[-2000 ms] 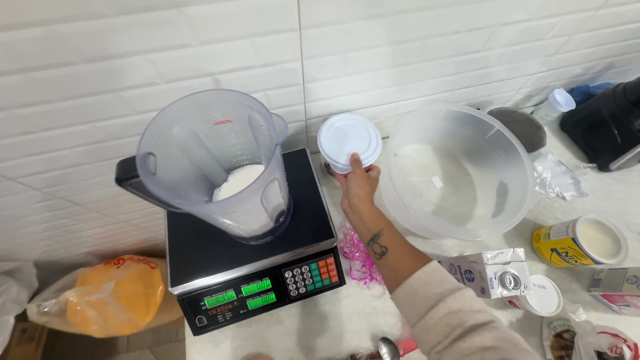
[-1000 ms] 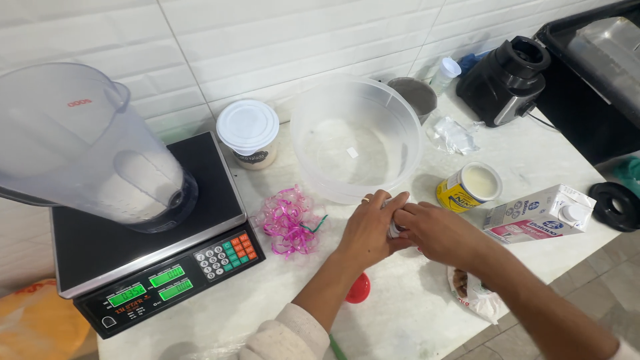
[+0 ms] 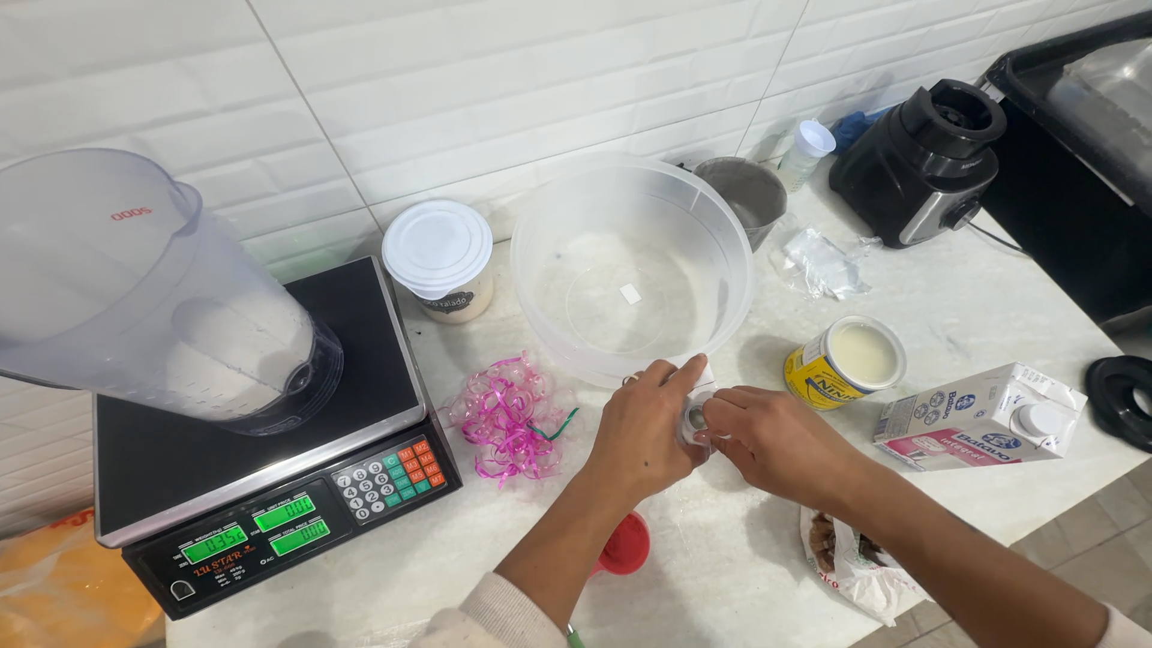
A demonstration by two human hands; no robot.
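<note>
My left hand (image 3: pixel 643 432) grips a white carton (image 3: pixel 698 405) at the near rim of a large clear plastic bowl (image 3: pixel 621 270). The fingers of my right hand (image 3: pixel 765 441) are at the carton's round spout, pinching something small that I cannot make out. To the left, a clear blender jug (image 3: pixel 171 297) holding white powder stands on a black digital scale (image 3: pixel 261 486) with lit green displays. A lidded tub (image 3: pixel 438 261) is between scale and bowl. Pink ribbon curls (image 3: pixel 513 418) lie left of my left hand, and a red scoop (image 3: pixel 623 544) is below it.
A yellow can (image 3: pixel 844 362), a milk carton (image 3: pixel 981 418) and an open bag (image 3: pixel 855 562) lie to the right. Behind are a grey cup (image 3: pixel 742 196), a small bottle (image 3: pixel 804 153), a crumpled wrapper (image 3: pixel 821 261) and a black blender base (image 3: pixel 922 166). A tiled wall runs behind the counter.
Two seconds ago one hand was on the lid of the tub; it has left it. Both hands are now together at the carton near the bowl. The view has shifted to the right.
</note>
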